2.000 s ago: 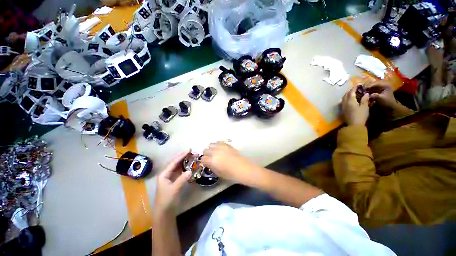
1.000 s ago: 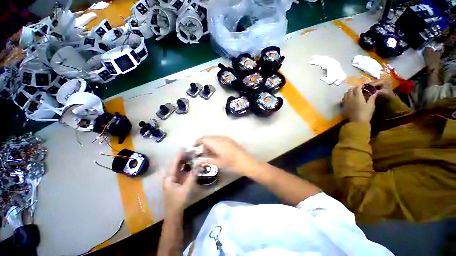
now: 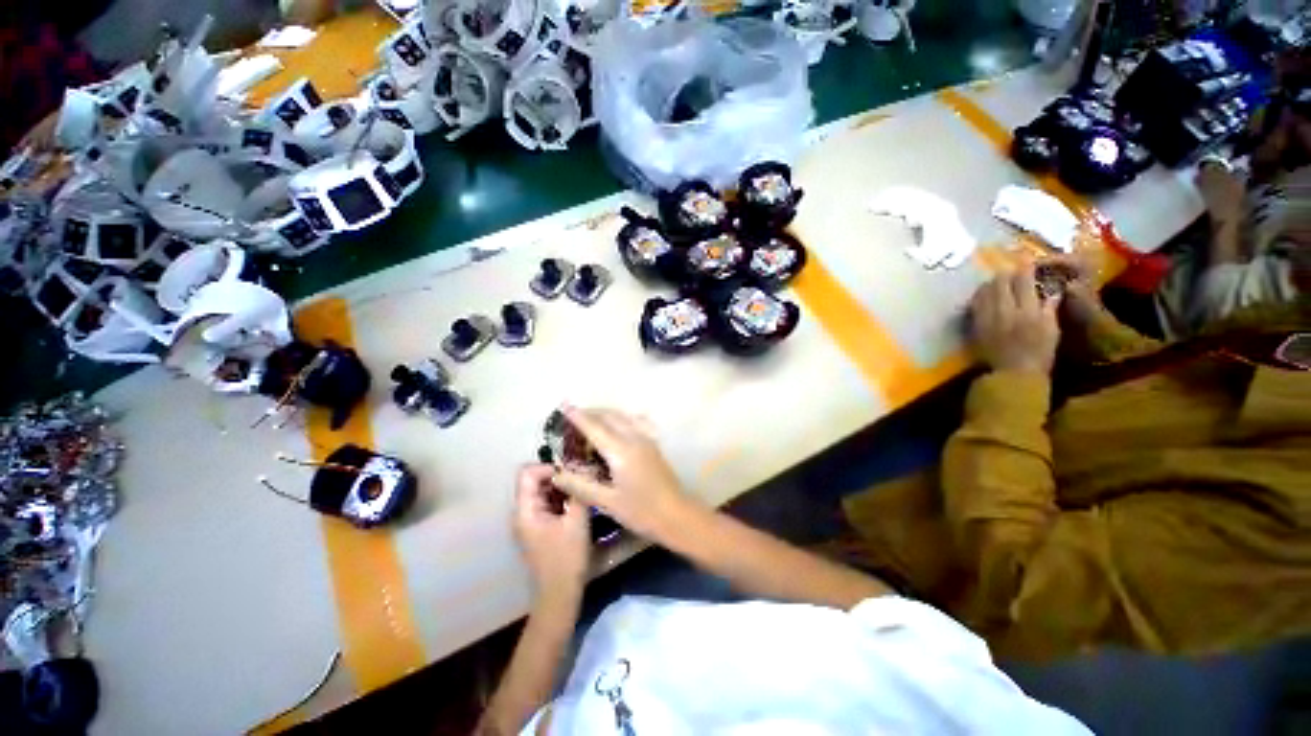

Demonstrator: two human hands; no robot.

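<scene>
My left hand point(image 3: 554, 521) and my right hand point(image 3: 627, 467) meet at the bench's front edge. Between their fingers they hold a small dark and silver module point(image 3: 574, 443); its details are partly hidden by the fingers. A black housing under my hands shows only as a dark sliver point(image 3: 604, 526). Another black housing point(image 3: 364, 486) with a pale disc and thin wires lies on the orange tape to the left. Several small lens modules point(image 3: 467, 338) lie in a loose row behind my hands. Several filled housings point(image 3: 715, 259) with silver faces and orange spots are clustered behind to the right.
White frames point(image 3: 342, 187) are piled behind the bench at the left. A clear plastic bag point(image 3: 705, 108) stands behind the filled housings. Wired metal parts point(image 3: 55, 489) lie far left. White cloths point(image 3: 1035, 216) lie at the right, near a neighbouring worker in brown sleeves point(image 3: 1006, 460).
My hands have closed together over the work, and the silver module is now raised between the fingers. The black housing under them is mostly covered now. The camera view has shifted slightly.
</scene>
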